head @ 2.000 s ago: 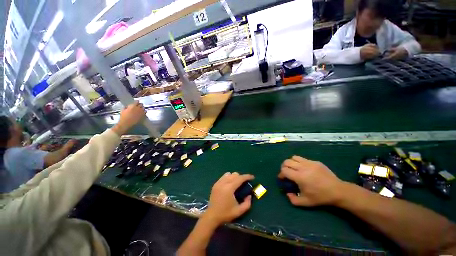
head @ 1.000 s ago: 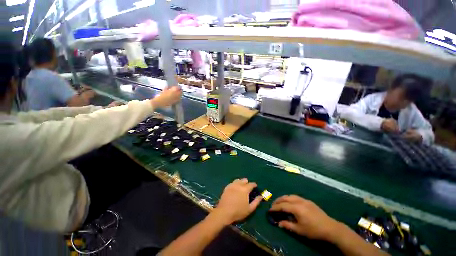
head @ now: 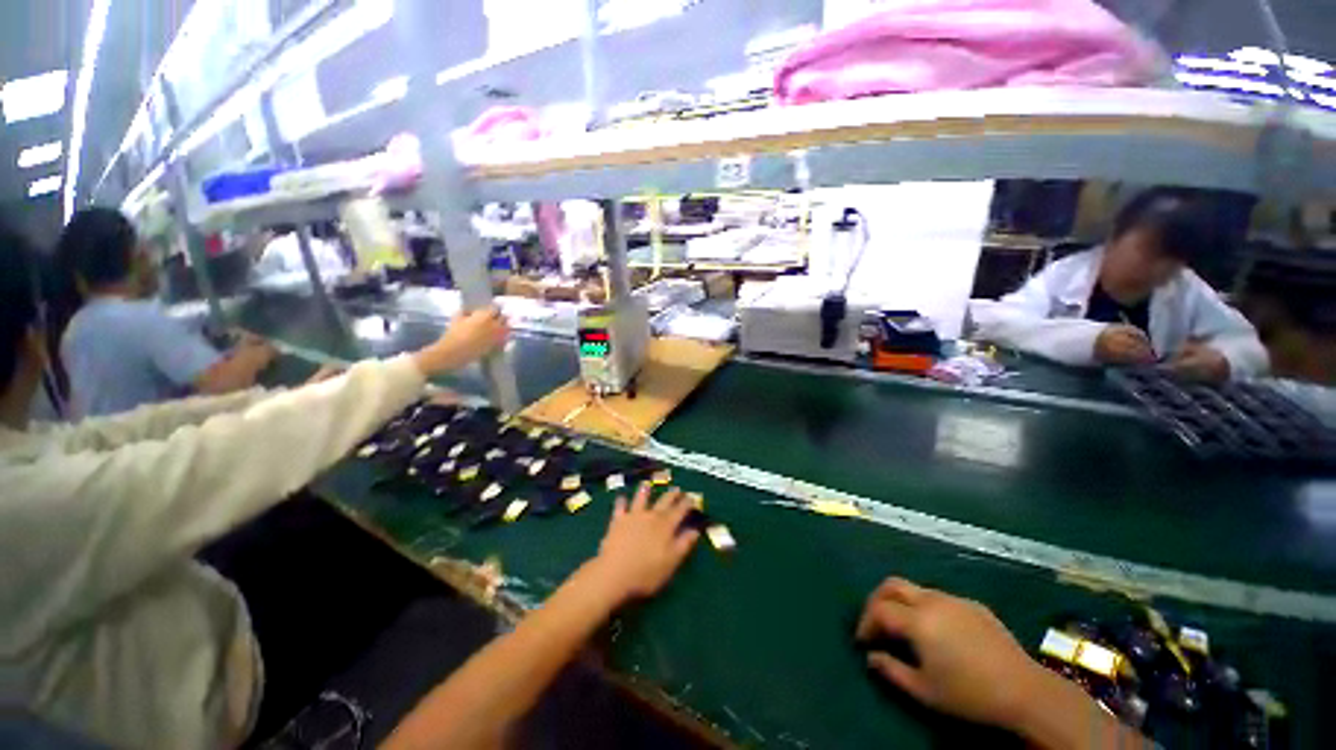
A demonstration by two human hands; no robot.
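My left hand (head: 649, 544) is on the green work surface (head: 791, 615), just right of the pile of black units (head: 506, 466). Its fingers are partly spread around a small black unit (head: 699, 519), whose white and yellow tab (head: 720, 538) sticks out to the right. My right hand (head: 945, 648) rests on the green surface with its fingers curled down; no unit shows clearly under it. A smaller pile of black units with white and yellow tabs (head: 1150, 659) lies to its right, partly behind my right forearm.
A power supply (head: 608, 349) stands on a wooden board (head: 667, 384) beyond the left pile. A white strip (head: 938, 531) runs along the surface. A neighbour's sleeved arm (head: 279, 454) reaches to an upright post at left. A person opposite works at a black tray (head: 1231, 418).
My left hand has moved left and away from me, with the tabbed unit, to the edge of the left pile. My right hand has moved right; the dark unit seen in it earlier no longer shows.
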